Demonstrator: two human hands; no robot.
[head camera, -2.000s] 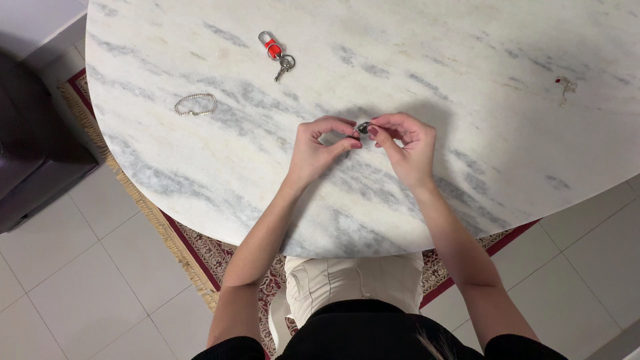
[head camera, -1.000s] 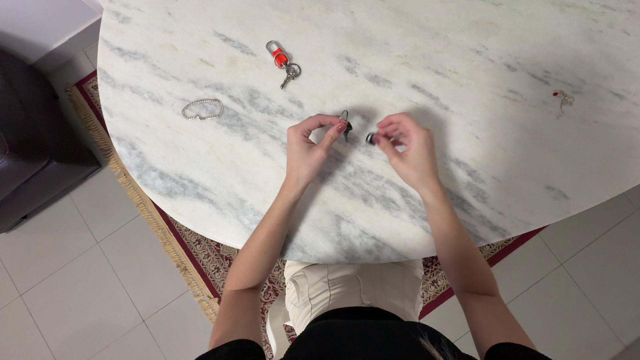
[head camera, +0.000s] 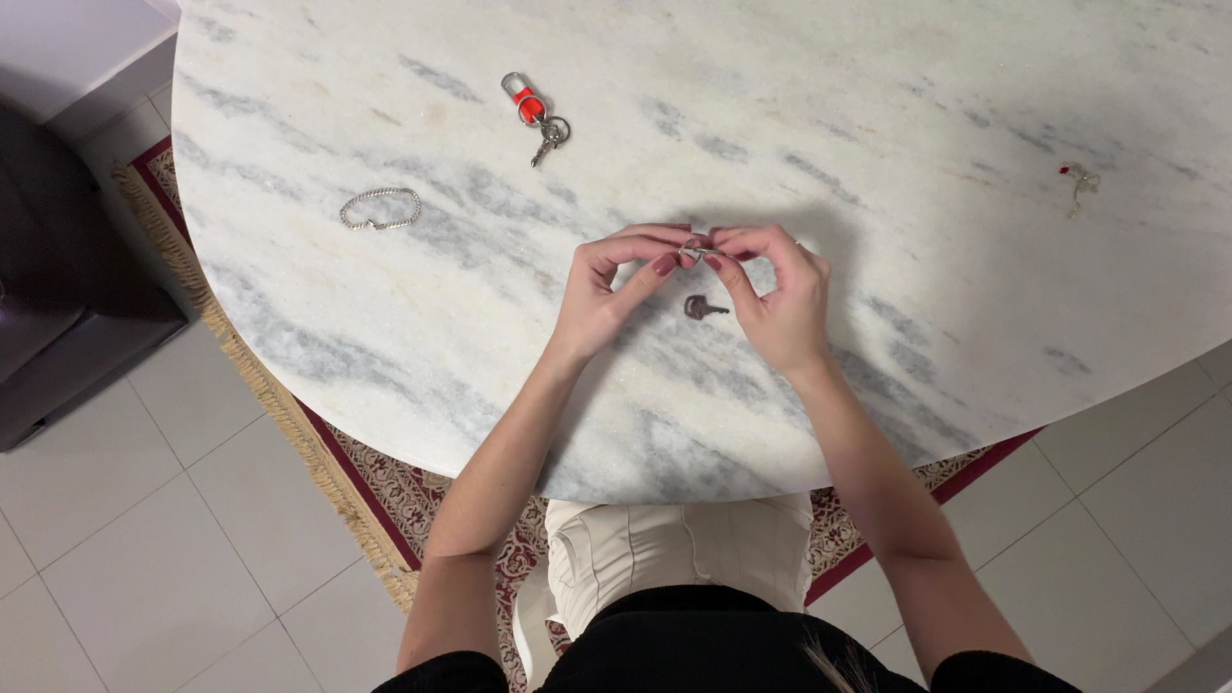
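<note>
My left hand (head camera: 616, 279) and my right hand (head camera: 780, 289) meet above the marble table (head camera: 462, 385), both pinching a small metal ring (head camera: 695, 251) between thumbs and fingertips. The fingers partly cover the ring. On the marble just below the fingertips lies a dark-headed key (head camera: 705, 308), apart from both hands, its blade pointing right.
A red keychain with a carabiner clip and a key (head camera: 531, 106) lies at the upper left. A silvery chain bracelet (head camera: 380, 208) is left of my hands. Thin jewellery with a red piece (head camera: 1080, 185) lies far right. The table's curved edge runs near my body.
A second ago my hands were apart, the left with the ring and the right with a dark piece. Now they are together at the ring, and the dark-headed key lies on the table.
</note>
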